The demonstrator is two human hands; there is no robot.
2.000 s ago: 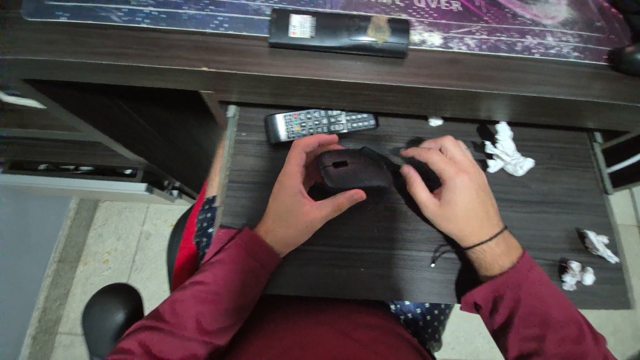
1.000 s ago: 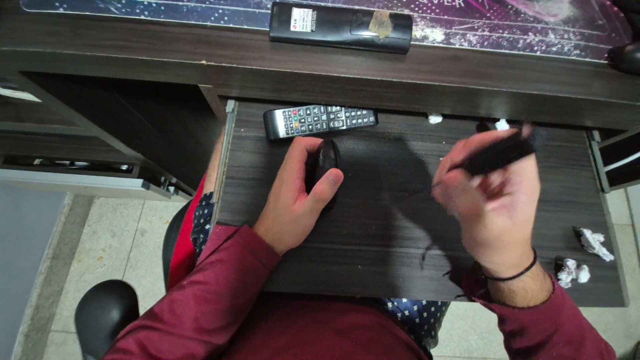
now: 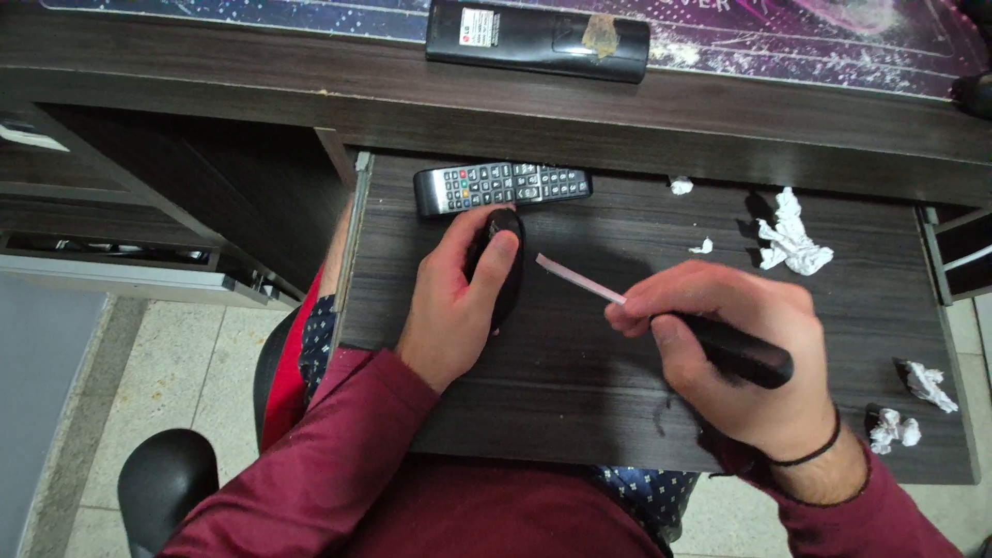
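Observation:
A black computer mouse (image 3: pixel 508 283), turned on its side, is held in my left hand (image 3: pixel 457 298) over the pull-out shelf, its thumb across the mouse. My right hand (image 3: pixel 728 349) grips the black handle of a thin-bladed tool (image 3: pixel 581 280), perhaps a small knife. The narrow, pale blade points up and left toward the mouse, with a gap between them. Behind my left hand lies a black remote control (image 3: pixel 504 187), buttons up. The underside of the mouse and my left fingertips are mostly hidden.
Crumpled white paper (image 3: pixel 792 236) lies at the shelf's back right, with smaller pieces (image 3: pixel 895 430) near its right front. Another remote (image 3: pixel 539 39) rests face down on the desk edge above, on a patterned mat (image 3: pixel 744 46). A chair armrest (image 3: pixel 167 488) is at lower left.
My right hand, near the mouse two seconds ago, moved right and now holds the black-handled tool with its blade toward the mouse. My left hand has turned the mouse onto its side.

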